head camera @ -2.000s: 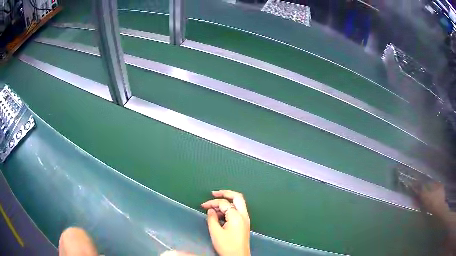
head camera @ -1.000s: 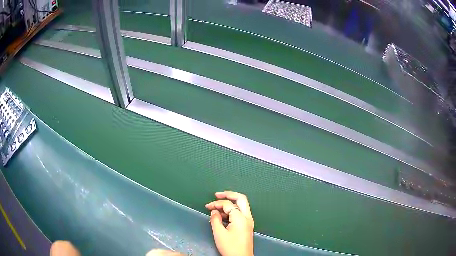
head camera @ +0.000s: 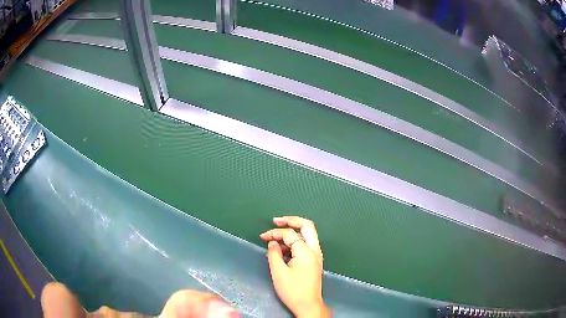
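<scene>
My right hand (head camera: 296,264) is bare, with a ring on one finger. It is over the near edge of the green conveyor belt (head camera: 205,168), thumb and fingers loosely curled and apart, with nothing visible in them. My left hand (head camera: 192,304) is at the bottom edge, very close, blurred and mostly cut off; whether it holds anything is hidden. A grey toothed strip (head camera: 496,312) just shows at the bottom edge on the right.
A clear blister tray (head camera: 22,146) lies on the blue-green bench edge (head camera: 93,217) at left. Silver divider rails (head camera: 279,149) cross the belt. A grey profile upright (head camera: 144,56) rises at left. A hazy clear sheet (head camera: 521,81) hangs at right.
The view has tilted slightly down. More of my left hand shows at the bottom, and the toothed strip has come into view. My right hand keeps its curled shape. The other hand seen at far right earlier is gone.
</scene>
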